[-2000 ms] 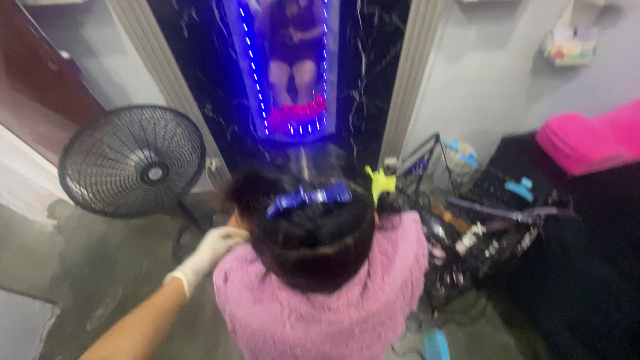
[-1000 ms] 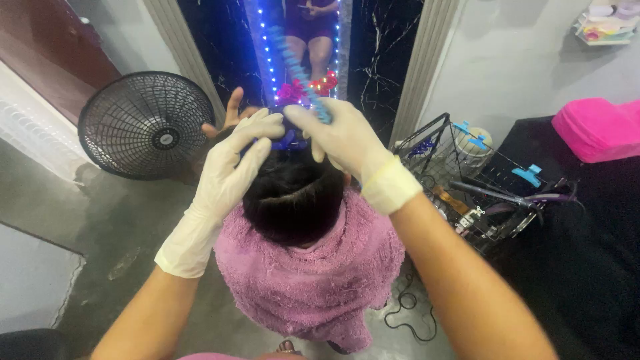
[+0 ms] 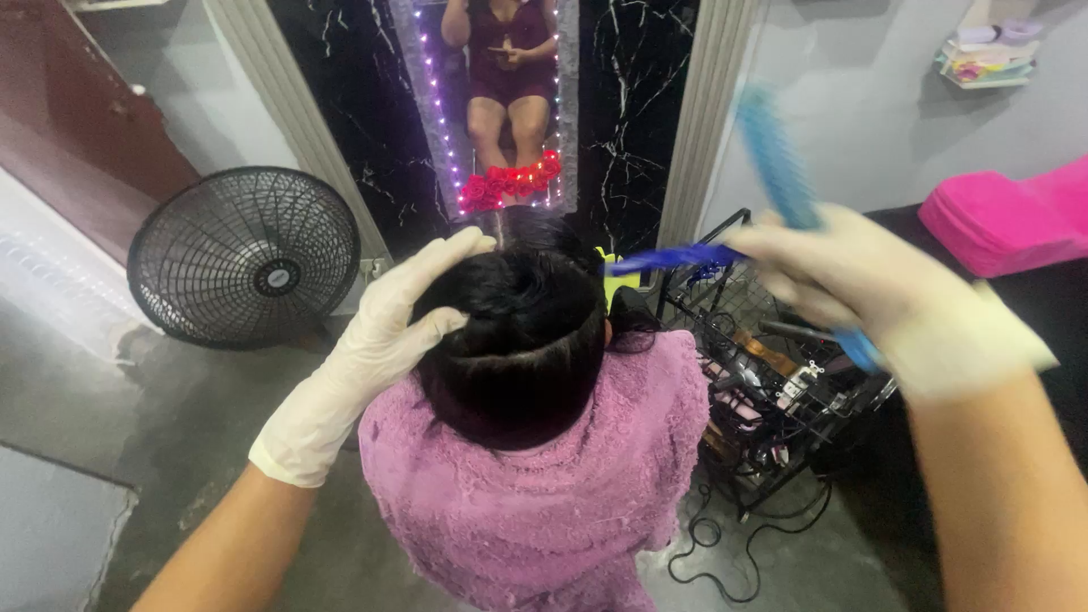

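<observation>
A seated person with dark parted hair has a pink towel over the shoulders. My left hand, in a pale glove, rests on the left side of the hair, with thumb and fingertips against a gathered section. Out to the right of the head is my gloved right hand, blurred by motion. It holds a dark blue hair clip, pointing left, and a light blue comb, standing up out of the fist. A yellow-green clip shows just behind the hair's right side.
A black fan stands at the left. Ahead is a mirror with lights and red flowers. At the right, a black wire cart holds cables and tools, beside a pink cushion. A black cable lies on the floor.
The blue clip, on the hair in the earlier frames, is off the head and in my right hand. That hand has moved right, away from the hair. The other person's raised fingers are out of sight.
</observation>
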